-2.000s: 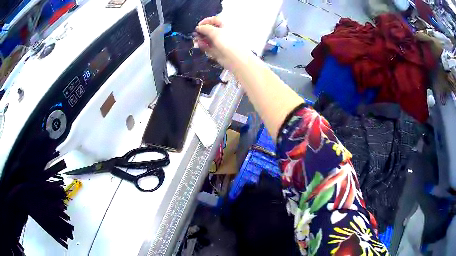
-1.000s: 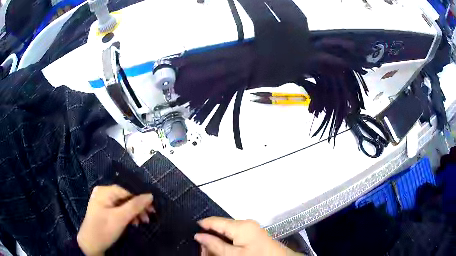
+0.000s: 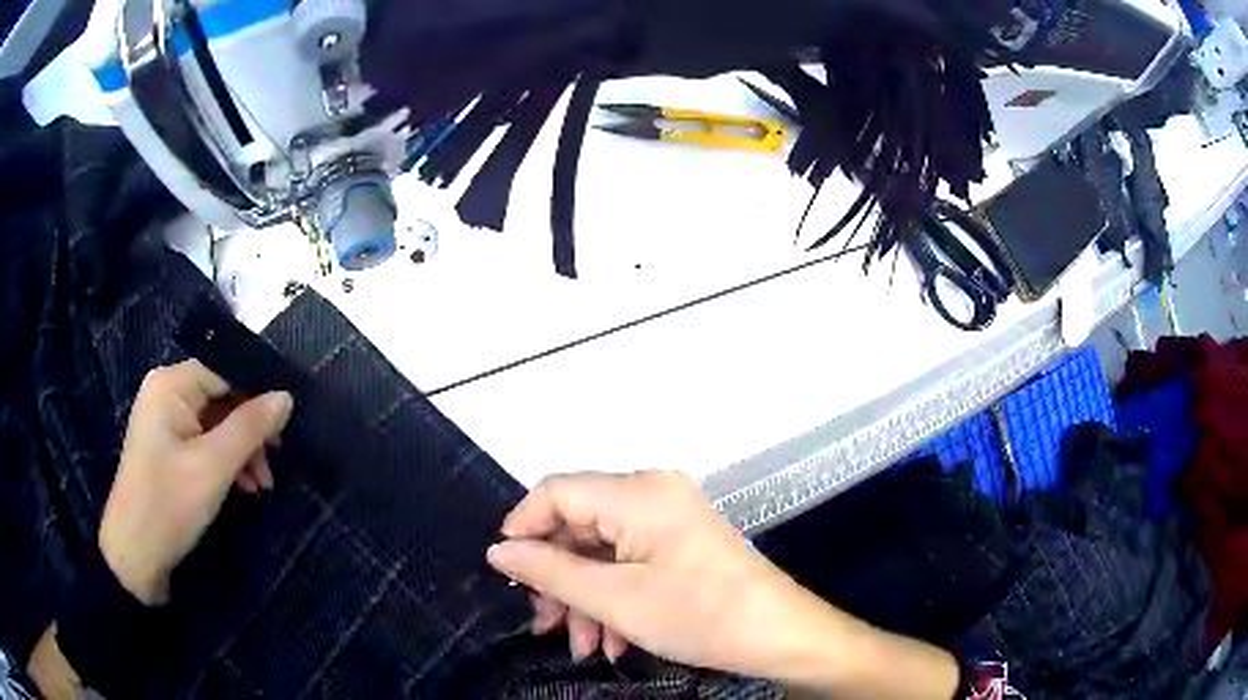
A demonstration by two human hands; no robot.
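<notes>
Dark checked cloth [image 3: 335,540] lies over the left side and front of the machine bed, below the presser area. A short plain black strip [image 3: 236,352] lies on it by my left fingers. My left hand [image 3: 199,472] pinches the strip's lower end; the exact grip is partly hidden. My right hand [image 3: 643,561] pinches the cloth near its right edge, thumb and forefinger together. The cloth's squared upper end lies just below the grey-blue cylinder [image 3: 359,226] beside the needle area, not under it.
The white sewing machine head [image 3: 103,82] stands at upper left. Fringed black strips [image 3: 568,178] hang from its arm. Yellow snips [image 3: 705,127], black-handled shears [image 3: 962,274] and a dark flat rectangle [image 3: 1043,226] lie beyond. A measuring tape [image 3: 876,458] runs along the front edge. Blue crate [image 3: 1054,410] at right.
My right hand has come back from the table's far side onto the cloth. Since one second ago it has moved slightly right, away from the needle area. The view has shifted, and the black strip shows more clearly.
</notes>
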